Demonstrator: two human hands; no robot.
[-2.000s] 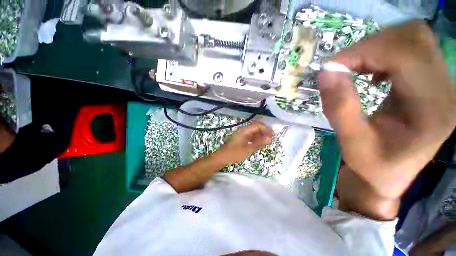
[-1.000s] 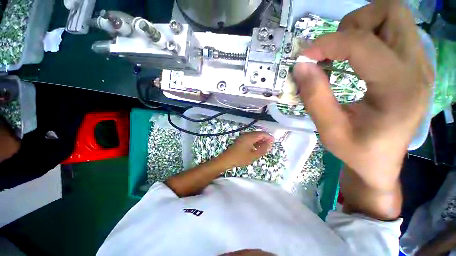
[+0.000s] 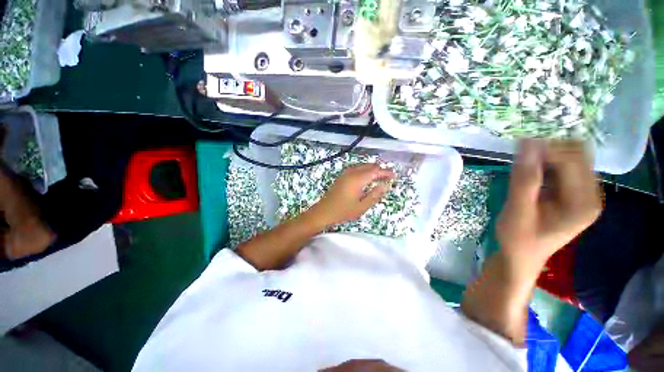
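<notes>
My left hand [image 3: 353, 192] is loosely curled over the lap-side parts tub [image 3: 449, 182], with a gap between thumb and forefinger; I see nothing clearly held. My right hand [image 3: 557, 192] is blurred, fingertips close together at the front rim of the upper parts tub [image 3: 633, 149]; whether they hold a part is unclear. Both tubs hold loose green-and-white parts. The silver assembly machine [image 3: 251, 33] lies left of the upper tub. Its fixture end [image 3: 415, 18] borders that tub, and no hand is at it.
A teal crate [image 3: 212, 182] surrounds the lap-side tub. Black cables [image 3: 291, 166] loop over the bench edge. The small controller [image 3: 240, 89] is on the machine's front. A red stool [image 3: 145, 207] and another person's arm [image 3: 25, 214] are at left. More parts tubs are at far left.
My right hand has moved from the fixture, where it pinched a small white part, down and right to the upper tub's front. My left forefinger has opened slightly. The view has shifted right.
</notes>
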